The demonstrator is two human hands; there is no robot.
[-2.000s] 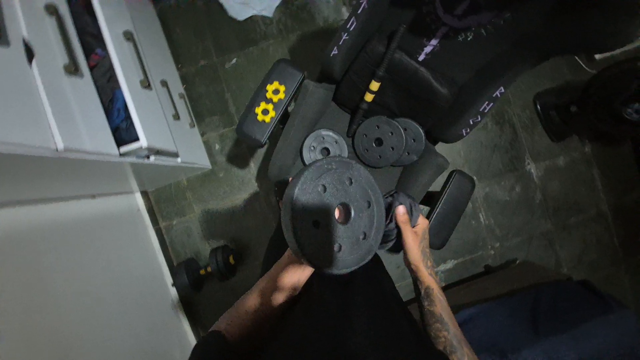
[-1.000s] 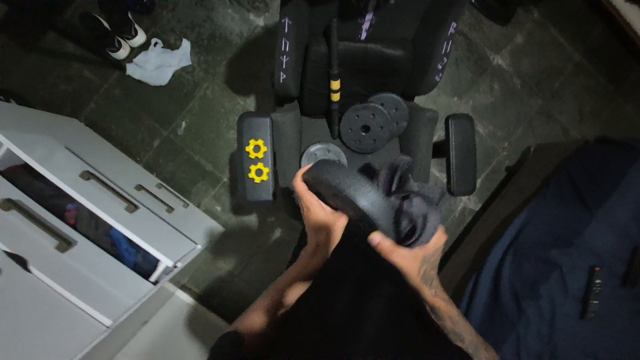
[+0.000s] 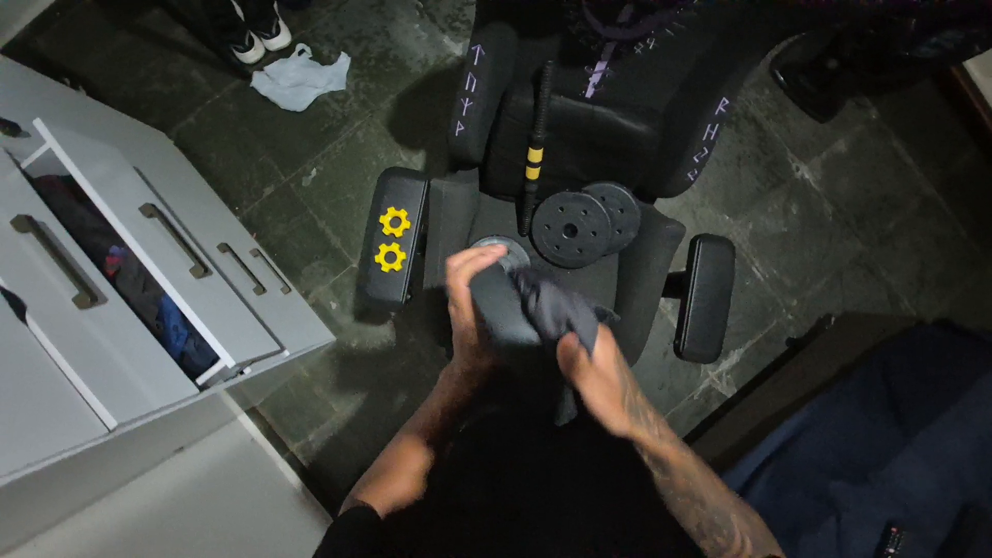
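My left hand [image 3: 465,298] grips the edge of a large dark weight plate [image 3: 500,306], tilted and partly blurred. In my right hand [image 3: 593,364] is a dark cloth [image 3: 562,306], held against the plate's other side. Just beyond, on the seat of a black gaming chair [image 3: 601,291], lie a small grey plate [image 3: 508,252], partly hidden by my left fingers, and two overlapping black weight plates [image 3: 570,230]. A threaded dumbbell bar [image 3: 534,159] with yellow bands leans along the seat and backrest. Two yellow star-shaped collar nuts [image 3: 394,222] rest on the left armrest [image 3: 395,287].
At left stands a grey drawer unit [image 3: 186,256] with a drawer of clothes pulled out. Shoes [image 3: 263,43] and a pale plastic bag [image 3: 302,79] lie on the tiled floor. The right armrest [image 3: 705,298] juts out near dark blue fabric [image 3: 876,411] bearing a remote control [image 3: 893,540].
The large plate, earlier facing the view, was turned onto its edge and is still tilted. The cloth has moved from beside the plate to against it. The view has rotated.
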